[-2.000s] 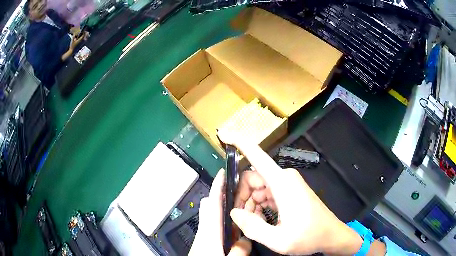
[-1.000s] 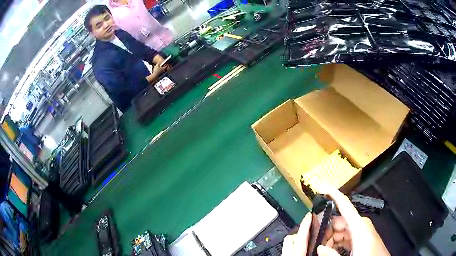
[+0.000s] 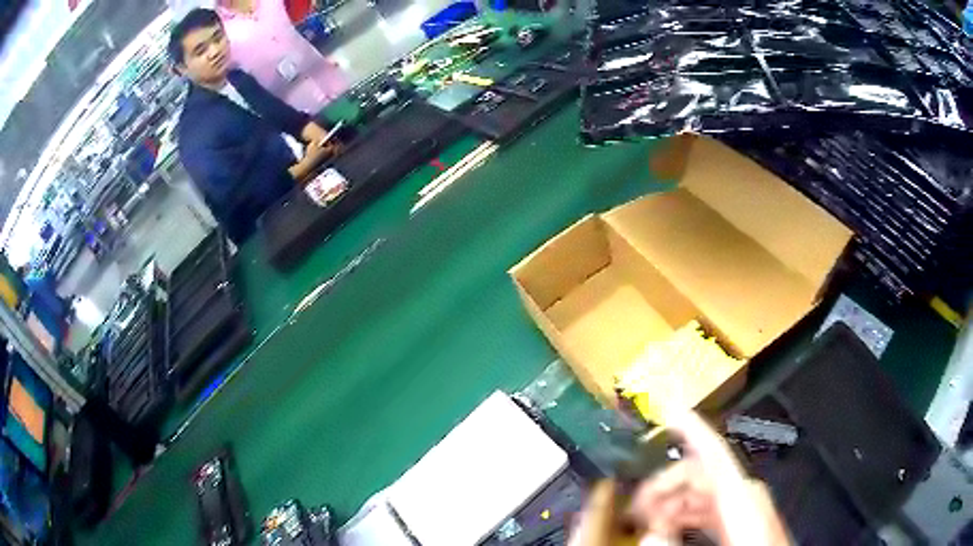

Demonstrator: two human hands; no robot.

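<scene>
A dark handset (image 3: 643,456), strongly blurred, is held between my hands at the lower right, just in front of the carton. My left hand (image 3: 600,517) is at its left side, cut off by the bottom edge. My right hand (image 3: 710,485) is at its right side, with fingers curled and the index finger stretched up towards the carton. The open brown carton (image 3: 557,339) holds a ridged yellow stack (image 3: 683,368) in its near end. The fingertip overlaps the stack's lower edge; touch cannot be told.
A white foam sheet (image 3: 480,469) lies left of my hands. Handsets (image 3: 219,501) with exposed parts lie lower left. A black tray (image 3: 854,400) with a grey piece (image 3: 761,430) is at right. Glossy blister trays (image 3: 747,69) fill the upper right. A person (image 3: 229,139) stands beyond the bench.
The view first swung left, putting carton and hands further right, then shifted slightly back. The handset was edge-on and clear; now it is blurred and looks flatter, and a bright yellow patch shows beside it.
</scene>
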